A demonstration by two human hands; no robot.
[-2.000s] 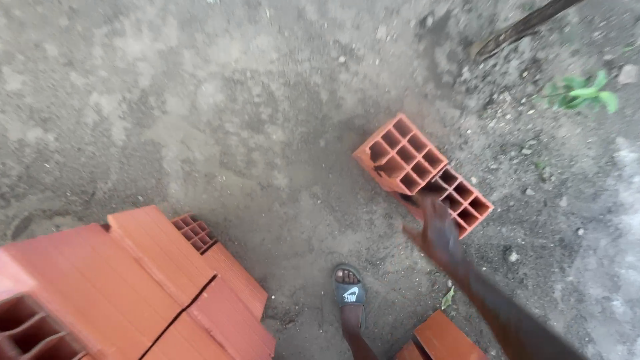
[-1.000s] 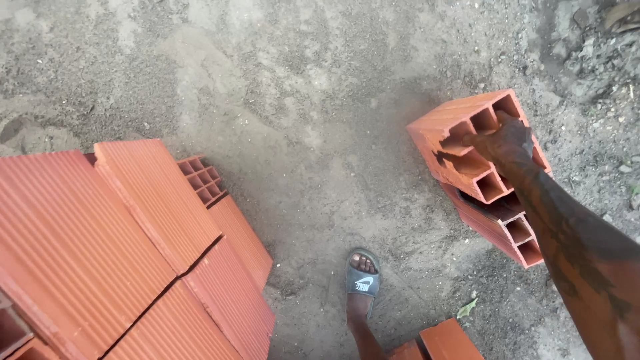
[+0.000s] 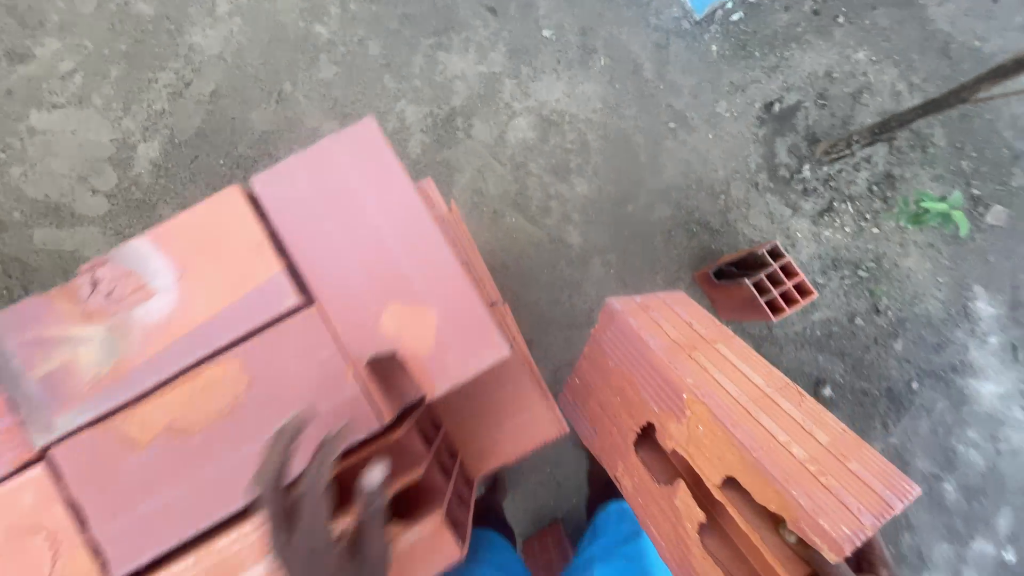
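A broken hollow clay brick, with ragged holes in its near side, is held up at the lower right. My right hand grips its lower end and is mostly hidden behind it. My left hand, blurred, has its fingers spread over the stack of hollow clay bricks, beside the open cells of one brick. Whether its fingertips touch the stack cannot be told. On the ground at the right lies another hollow brick, its cells facing the camera.
A wooden stick slants in at the upper right, with a small green plant below it. Blue clothing over my legs shows at the bottom, with part of a brick between them. A light blue object lies at the top edge.
The broken brick has been lifted off the other brick on the ground and brought close to the stack. My left hand has come into view. The view has shifted towards the stack.
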